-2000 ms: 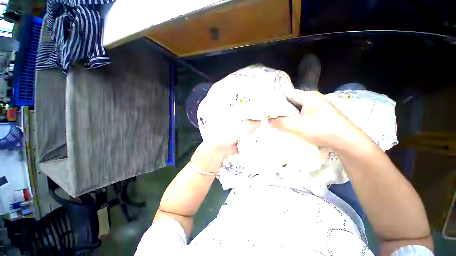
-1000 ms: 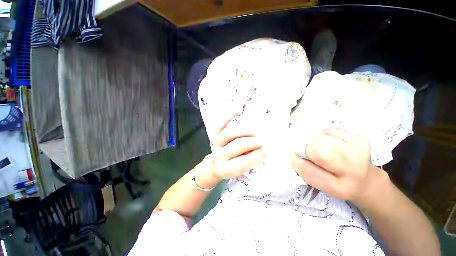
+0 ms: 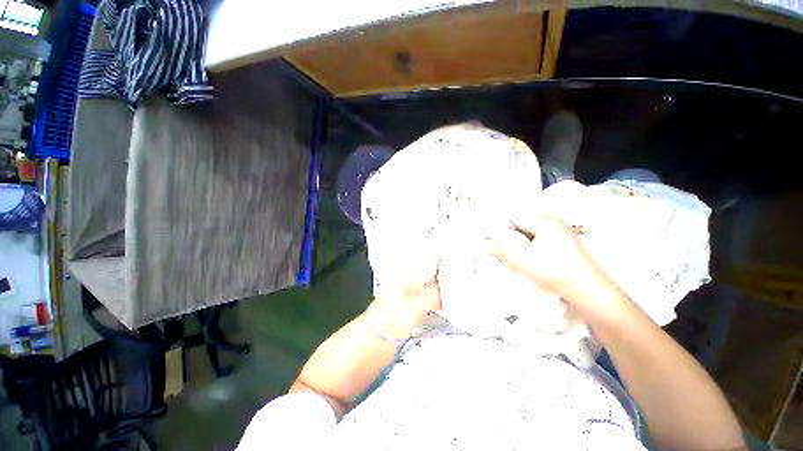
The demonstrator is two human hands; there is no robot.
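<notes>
The white floral-print garment [image 3: 449, 189] lies bunched over my thighs and is badly overexposed. My left hand [image 3: 412, 304] holds the garment at its near left part, with the fingers mostly lost in the glare. My right hand [image 3: 546, 255] is on the garment's middle, fingers bent and fingertips together at the cloth. A small dark object shows at the right fingers; I cannot tell what it is. No needle or thread can be made out.
A grey-brown fabric bin [image 3: 211, 194] stands at left with a striped garment [image 3: 163, 48] over its edge. The white table [image 3: 290, 22] with a wooden drawer [image 3: 423, 57] is ahead. A black chair [image 3: 97, 379] is at lower left, a round purplish bin [image 3: 359, 181] beyond my left thigh.
Since one second ago, my right hand has moved forward and left from near my lap onto the garment's middle. My left hand's fingers have sunk into the cloth. The camera view has shifted.
</notes>
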